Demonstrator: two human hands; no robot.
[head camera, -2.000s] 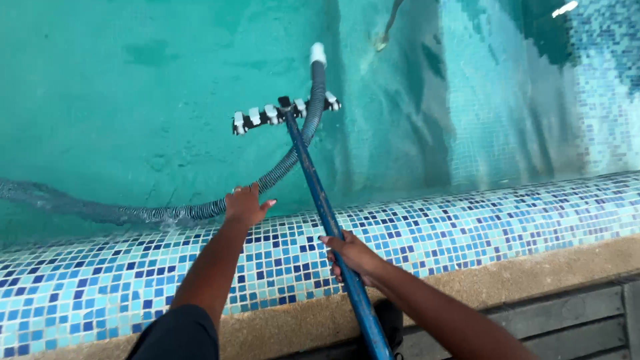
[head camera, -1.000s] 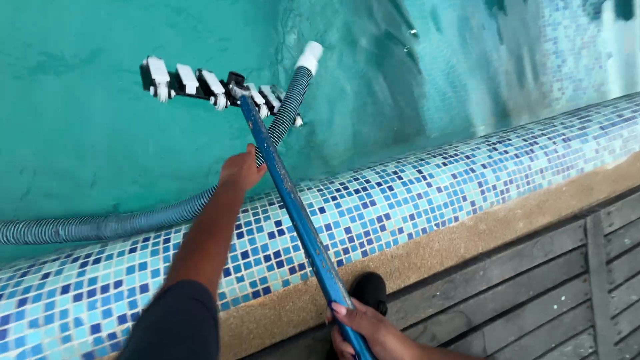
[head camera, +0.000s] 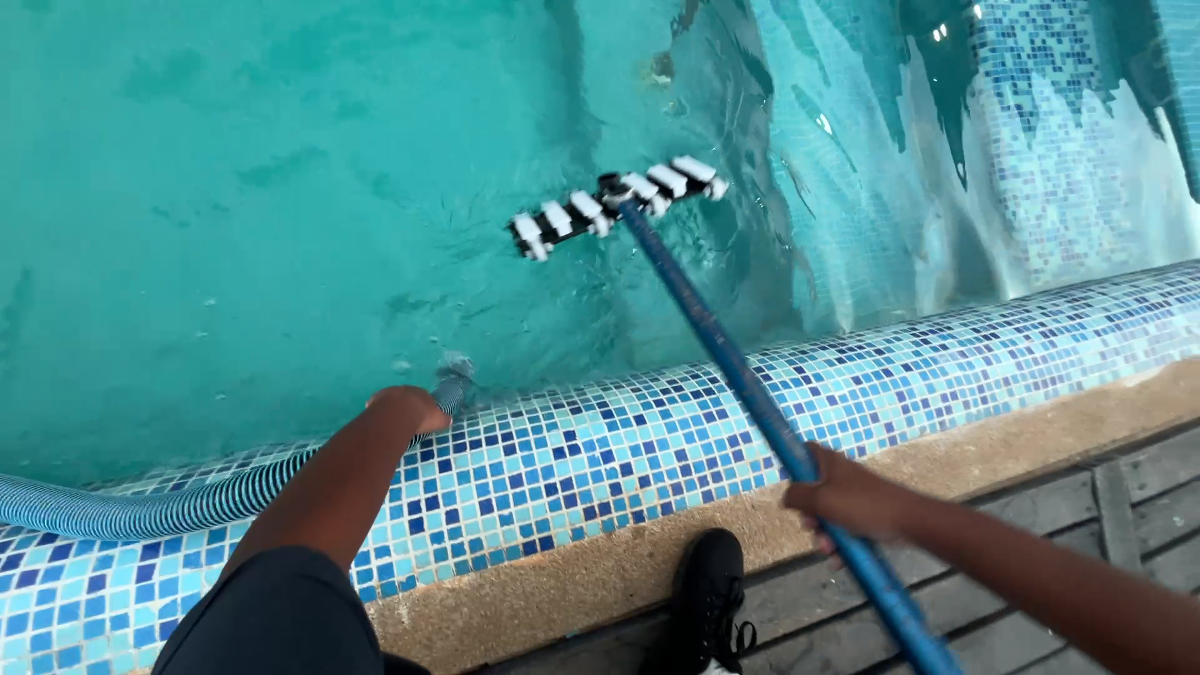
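Note:
My left hand grips a ribbed vacuum hose at the pool's edge; the hose runs left over the tiles, and its far end dips into the water just past my fingers. My right hand is closed around a blue pole that slants up and left over the tiled edge. At the pole's far end is a pool vacuum head, a black bar with several white blocks and small wheels, at or just above the water. Whether it touches the water I cannot tell.
A rounded mosaic-tile pool edge crosses the view, with a tan stone strip beside it. Grey wooden decking lies at the lower right, where a black shoe stands. Green pool water fills the upper left; tiled underwater surfaces show at right.
The hose's white end showed beside the vacuum head before; now the hose is apart from the head, lower left, its end in the water. My left hand has moved left with the hose.

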